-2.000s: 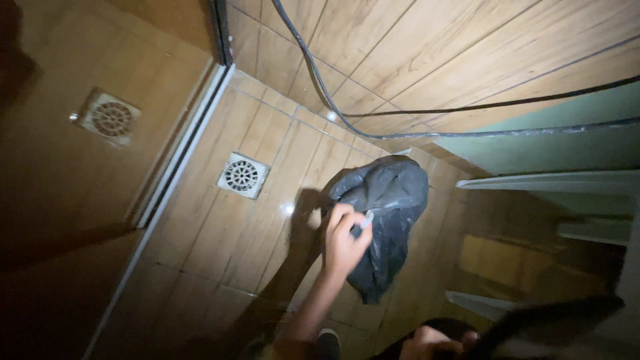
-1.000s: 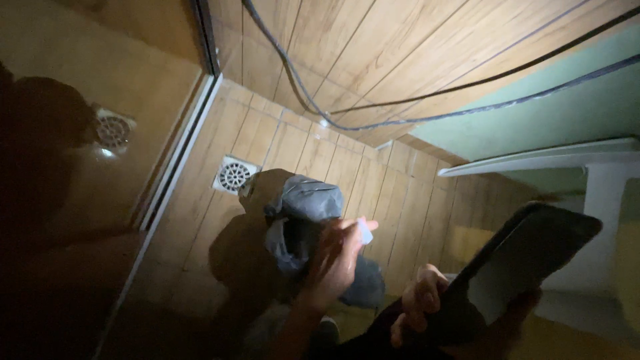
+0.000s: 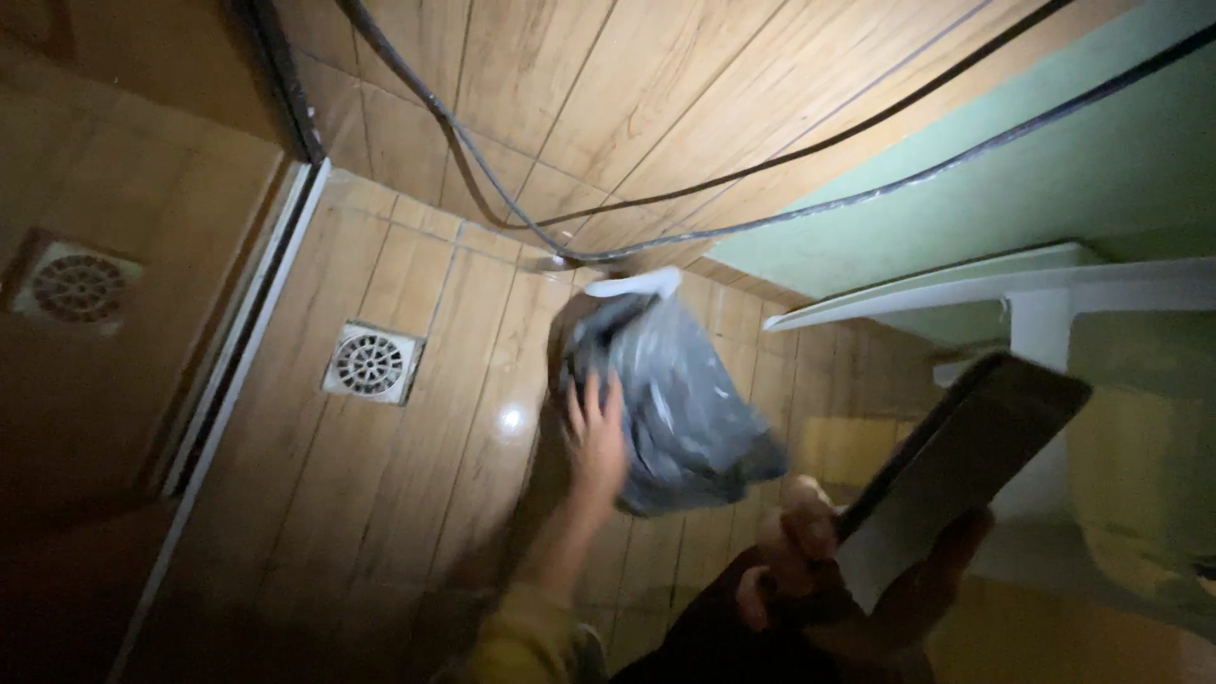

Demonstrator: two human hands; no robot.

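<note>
A dark grey plastic bag (image 3: 679,408), bulky and creased, is at the middle of the view over the wood-look tiled floor. My left hand (image 3: 596,437) lies against its left side, fingers spread and slightly blurred; the thumb and any contact beneath the fingers are hidden. At the bag's upper end is a curved white object (image 3: 635,283), too blurred to name exactly. To the right of the bag, my right hand (image 3: 807,541) holds a dark, flat, phone-like device (image 3: 969,456), tilted, with fingers on both sides of it.
A square floor drain (image 3: 371,363) lies left of the bag, beside a glass panel's metal track (image 3: 237,332). Black cables (image 3: 665,237) hang along the tiled wall above. White plastic furniture (image 3: 1035,294) stands at right by the green wall (image 3: 1026,180).
The small pale item seen in my left hand a second ago no longer shows there; the hand is now against the bag. The white object at the bag's upper end has come into sight.
</note>
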